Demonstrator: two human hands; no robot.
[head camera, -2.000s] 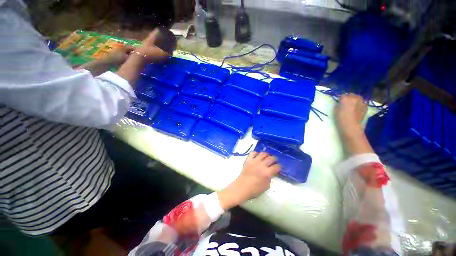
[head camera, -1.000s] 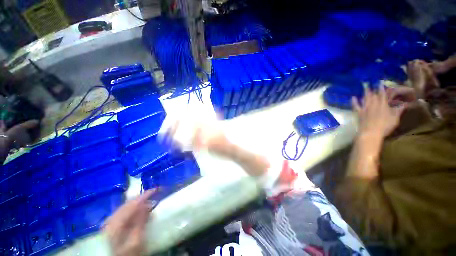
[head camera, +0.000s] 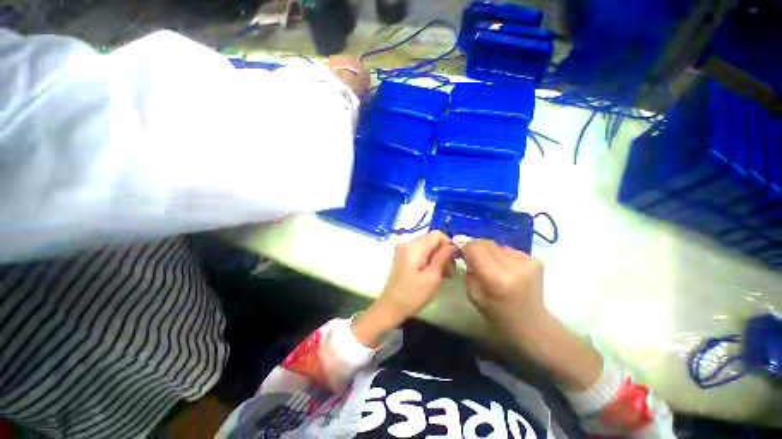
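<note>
A glossy blue case (head camera: 493, 225) lies nearest me, below the right row of cases, with a thin cord loop at its right end. My left hand (head camera: 418, 276) and my right hand (head camera: 504, 281) meet at the case's left end. Their fingertips pinch together on a short bit of blue cord (head camera: 456, 249), mostly hidden by the fingers. More blue cases (head camera: 476, 135) lie in close rows beyond.
A neighbour's white sleeve (head camera: 197, 154) reaches across the left, over the rows. Stacked blue cases (head camera: 712, 171) stand at right. Two cases (head camera: 510, 51) are at the back, beside loose cords. A case with coiled cord (head camera: 763, 343) lies at lower right.
The view has swung back from the right. My right hand has come to my left hand at the near case. The neighbour's arm now covers the left cases. A cord loop now shows at the case's right end.
</note>
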